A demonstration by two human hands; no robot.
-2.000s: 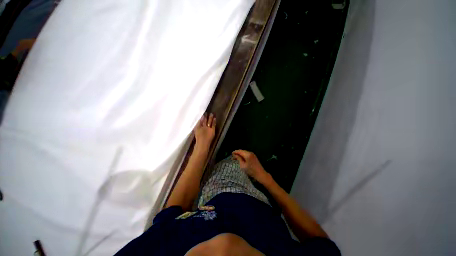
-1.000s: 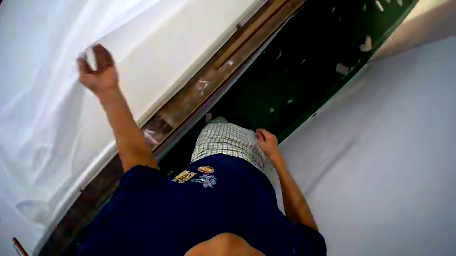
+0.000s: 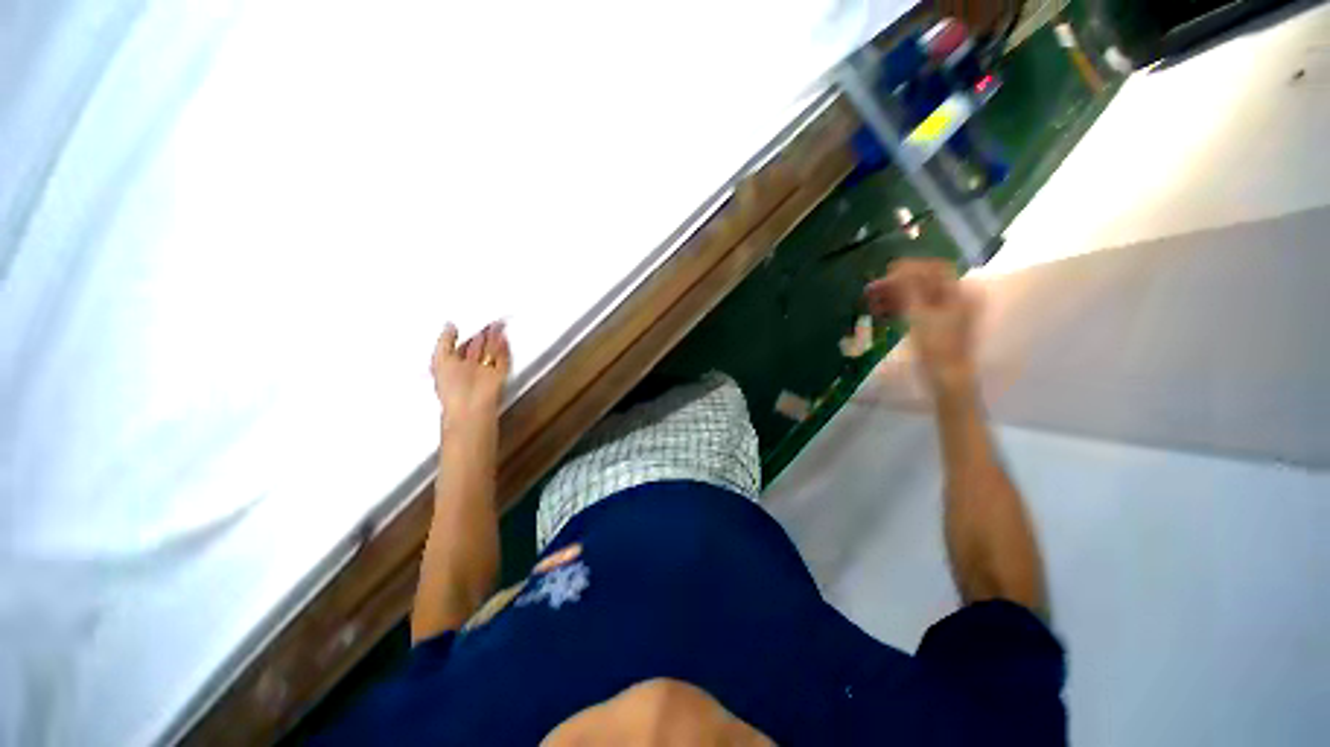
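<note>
White fabric (image 3: 292, 219) covers the table at the left, with soft ripples at the far left. My left hand (image 3: 474, 368) is over the fabric close to its near edge, palm partly up, fingers apart, holding nothing. My right hand (image 3: 928, 304) is blurred, over the dark green strip, just below the end of the cutter's bar. The end cutter (image 3: 948, 110), with blue parts, a red top, a yellow label and red lit digits, sits at the table edge at the upper right. No contact between my right hand and the cutter is visible.
The brown wooden table edge (image 3: 642, 343) runs diagonally from lower left to upper right. The dark green strip (image 3: 744, 321) below it holds fabric scraps. The pale floor (image 3: 1167, 540) lies at the right. A black object (image 3: 1233, 22) is at the top right.
The cutter has come into view at the upper right. My left hand has moved from farther in on the fabric to near its edge. My right hand has reached outward from my side.
</note>
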